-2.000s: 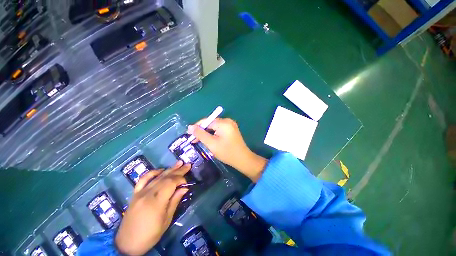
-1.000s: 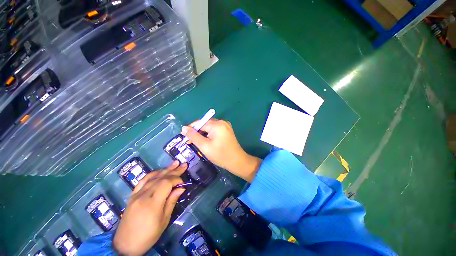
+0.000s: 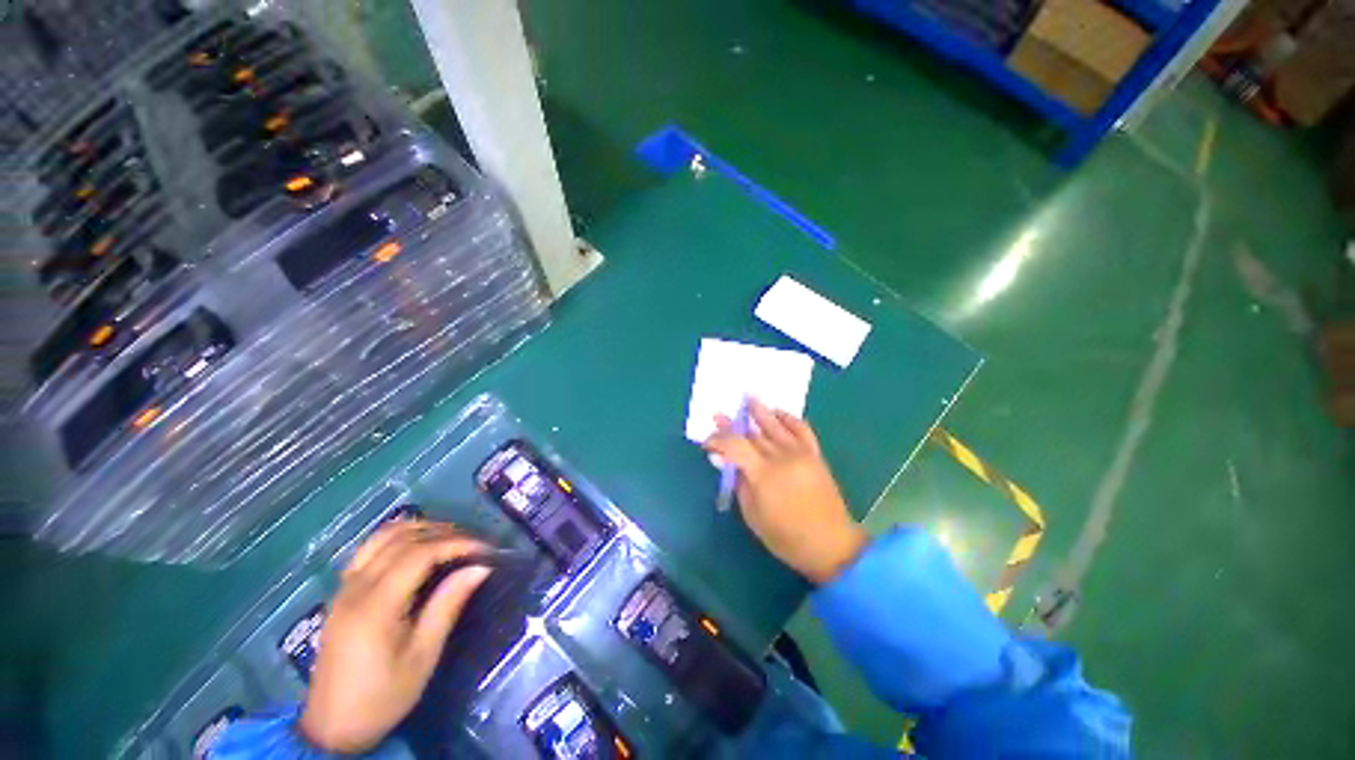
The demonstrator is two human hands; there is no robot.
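Observation:
My right hand [image 3: 788,483] holds a slim whitish-purple tool [image 3: 731,463] like a pen, its upper part over the white label sheet [image 3: 743,379] on the bench. The marks on the sheet cannot be made out. My left hand [image 3: 390,631] is over the clear blister tray [image 3: 483,423], with fingers curled at a black handheld device that is mostly hidden and blurred; I cannot tell if it grips it. Another black device with an orange side key [image 3: 543,498] lies in the end pocket, its labelled back up. More devices sit in the other pockets.
A tall pile of clear trays with devices [image 3: 446,312] stands at the upper left beside a white post [image 3: 513,126]. A narrow white card [image 3: 813,321] lies beyond the sheet. A blue rack with a cardboard box [image 3: 1077,57] stands at the upper right. Yellow-black tape [image 3: 1015,512] marks the floor.
My right hand has moved with the tool from the end-pocket device to the label sheet. My left hand has drawn back left from that device. The view has shifted.

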